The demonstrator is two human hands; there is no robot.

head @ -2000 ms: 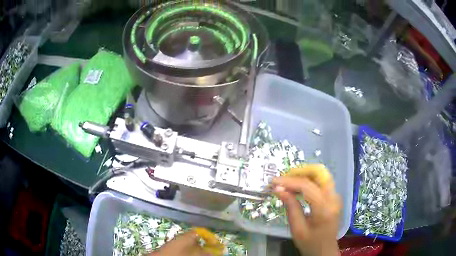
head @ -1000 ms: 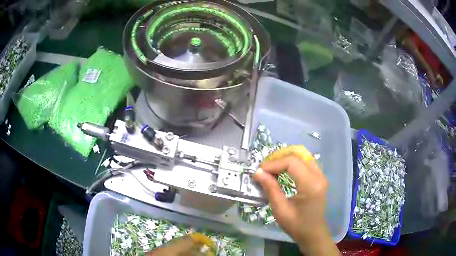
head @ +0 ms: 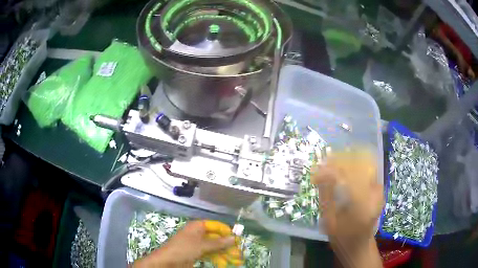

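Note:
My left hand (head: 202,243), with yellow-orange finger cots, holds a white stemmed workpiece (head: 238,229) upright between its fingertips over the near tub (head: 107,230) of white and green pieces. My right hand (head: 348,193) is blurred, over the right tub (head: 335,99), to the right of the fixture and apart from it; whether it holds anything cannot be told. The silver assembly fixture (head: 251,168) sits at the end of the pneumatic cylinder (head: 157,137). No hand touches the fixture.
The vibratory bowl feeder (head: 209,78) stands behind the fixture, joined by the narrow feed track (head: 272,99). Bags of green parts (head: 107,89) lie at left. A heaped blue tray (head: 411,183) is at right. A person's arm (head: 453,44) shows at the upper right.
My right hand has moved right, away from the fixture. My left hand has risen further into view and now shows a workpiece at its fingertips. The whole view has shifted slightly.

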